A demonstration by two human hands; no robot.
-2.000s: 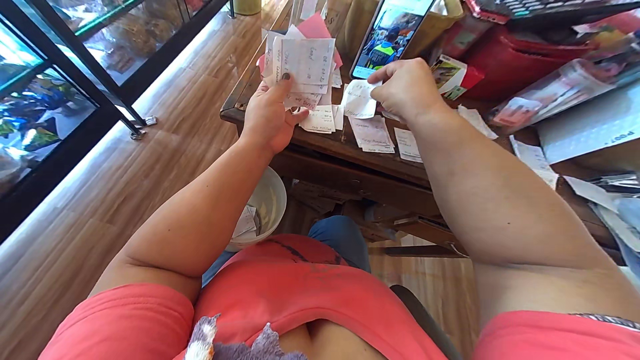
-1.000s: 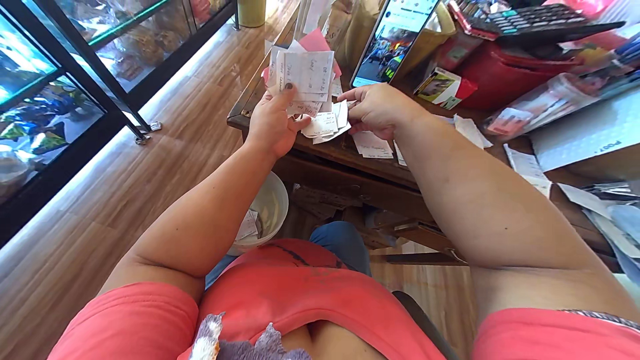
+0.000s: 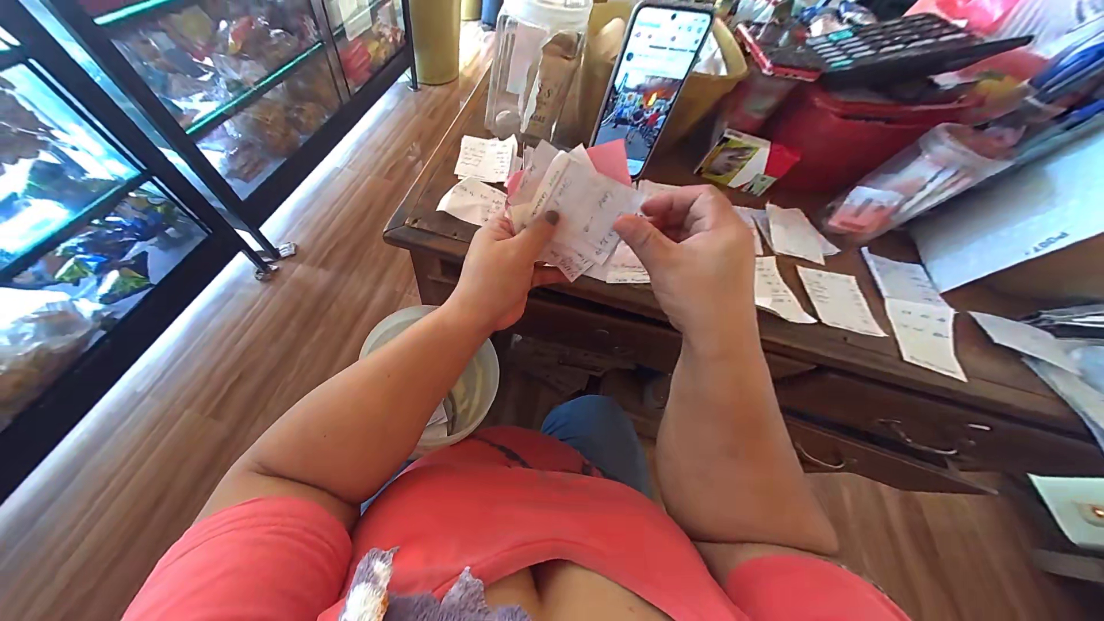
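My left hand (image 3: 509,267) grips a fanned bundle of handwritten paper slips (image 3: 582,203), white with some pink, its thumb pressed on top. At the bundle's right edge is my right hand (image 3: 699,250), thumb and forefinger pinched at a slip; whether it holds that slip or only touches it I cannot tell. Both hands are above the front edge of a dark wooden desk (image 3: 431,216). More slips lie on the desk to the left (image 3: 486,159) and in a row to the right (image 3: 841,299). Behind the bundle a smartphone (image 3: 655,82) leans upright, its screen lit.
A clear plastic jar (image 3: 539,69) stands left of the phone. A red container (image 3: 862,138) with a calculator (image 3: 897,47) on top, a clear tub (image 3: 923,181) and a white box (image 3: 1018,207) stand to the right. Below are a pail (image 3: 483,379) and drawers; glass display cases (image 3: 216,95) are at left.
My right hand has come up from the slips near the desk edge to the bundle's right edge. The bundle stays in my left hand. The view has shifted toward the right side of the desk.
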